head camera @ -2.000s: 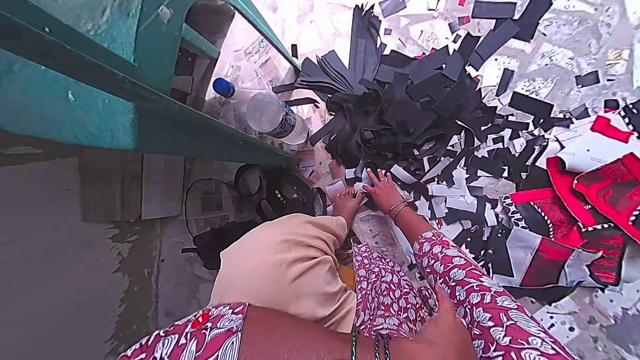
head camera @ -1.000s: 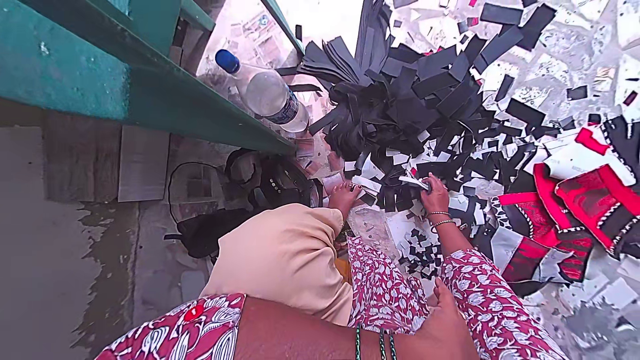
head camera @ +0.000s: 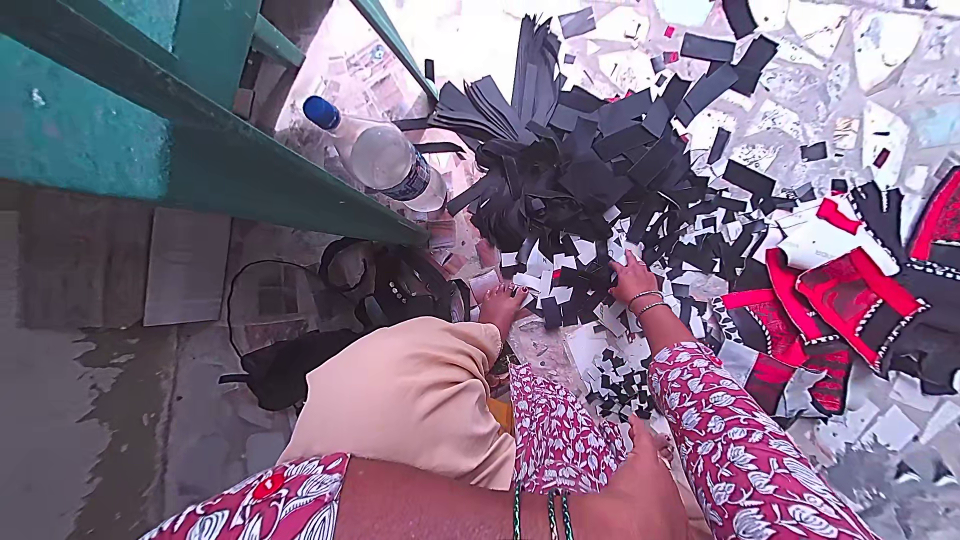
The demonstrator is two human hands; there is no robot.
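Observation:
My right hand (head camera: 634, 277), with thin bangles at its wrist, reaches into a heap of small black and white cut pieces (head camera: 566, 281); its fingertips touch the pieces, and whether they pinch one is unclear. Just beyond it lies a large pile of black fabric strips (head camera: 592, 154). My left hand (head camera: 652, 480) is low in the view, against the patterned cloth beside my right sleeve; its fingers are mostly hidden. A bare foot (head camera: 502, 304) rests at the left edge of the cut pieces. Smaller black and white bits (head camera: 619, 382) lie between the foot and my right sleeve.
A plastic bottle with a blue cap (head camera: 390, 169) lies by a green frame (head camera: 300, 176) at upper left. A black bag (head camera: 300, 367) with straps is beside the beige-clothed leg (head camera: 405, 397). Red and black patterned fabric pieces (head camera: 840, 300) lie on the right.
My right hand has moved right from beside the foot, where it was two seconds ago. The small black and white bits near my right sleeve now show more fully.

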